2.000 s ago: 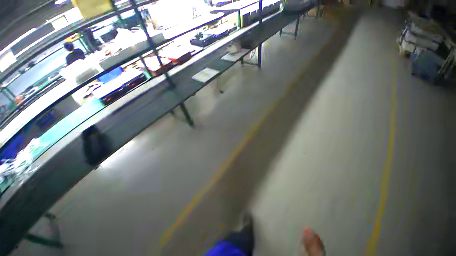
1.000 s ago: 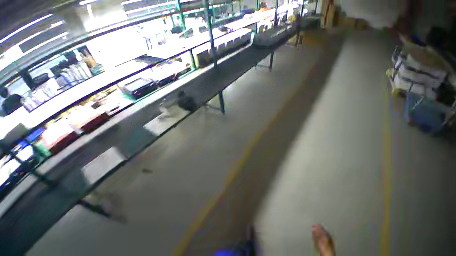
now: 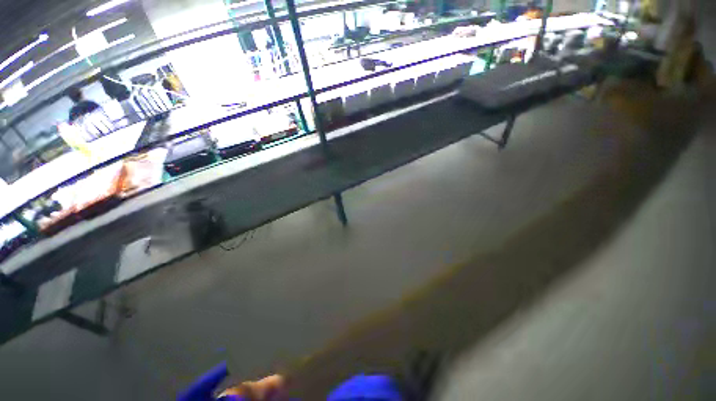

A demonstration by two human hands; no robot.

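My left hand [image 3: 257, 388] is small, blurred and cut off by the bottom edge, next to a blue sleeve; its fingers cannot be made out. Another blue piece of clothing [image 3: 365, 388] shows right of it at the bottom edge. My right hand is out of the picture. The nearest thing ahead is a long dark green bench shelf [image 3: 267, 192] on the left. Two flat white sheets [image 3: 55, 294] lie at its near end. A dark, unclear object [image 3: 202, 223] sits farther along, with a thin cable hanging over the edge.
Green posts [image 3: 306, 70] and rails rise behind the shelf. A grey flat slab [image 3: 510, 84] lies farther along it. White benches with goods and trays stand beyond, with a person [image 3: 82, 113] at the far left. Grey floor and a blurred yellow line [image 3: 428, 291] run along the right.
The view has swung left and moved forward along the bench. The right hand has gone from the picture; the left hand has come in at the bottom. The cart on the right is out of view.
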